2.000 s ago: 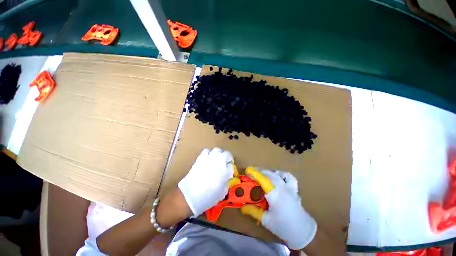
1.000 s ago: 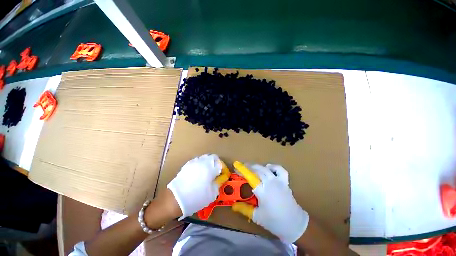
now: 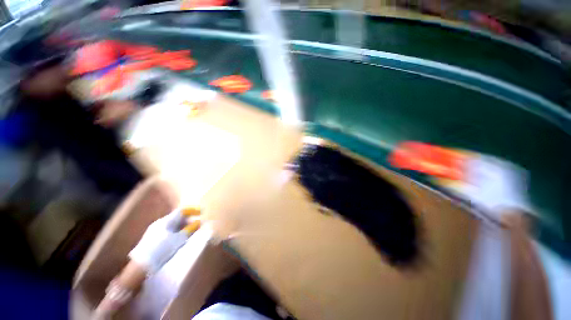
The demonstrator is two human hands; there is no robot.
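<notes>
The frame is strongly blurred. My right hand (image 3: pixel 494 181), in a white glove with yellow fingertips, is at the right over the near edge of the green belt. It holds an orange shell (image 3: pixel 426 159) at its fingers. My left hand (image 3: pixel 159 244), also gloved, is at the lower left over the open brown carton; blur hides whether its fingers hold anything. The black pile of pads (image 3: pixel 360 203) lies on the cardboard work mat (image 3: pixel 294 250) between the hands.
A light cardboard side sheet (image 3: pixel 244 181) lies left of the mat. Orange shells (image 3: pixel 231 84) sit on the belt (image 3: pixel 375 106). A white post (image 3: pixel 275 62) stands at the belt edge. The carton (image 3: pixel 116 240) is below left. A person (image 3: pixel 69 106) is at far left.
The view has swung left and blurred. My hands have moved apart from the shell in front of me: left hand to the carton, right hand to the belt edge with an orange shell.
</notes>
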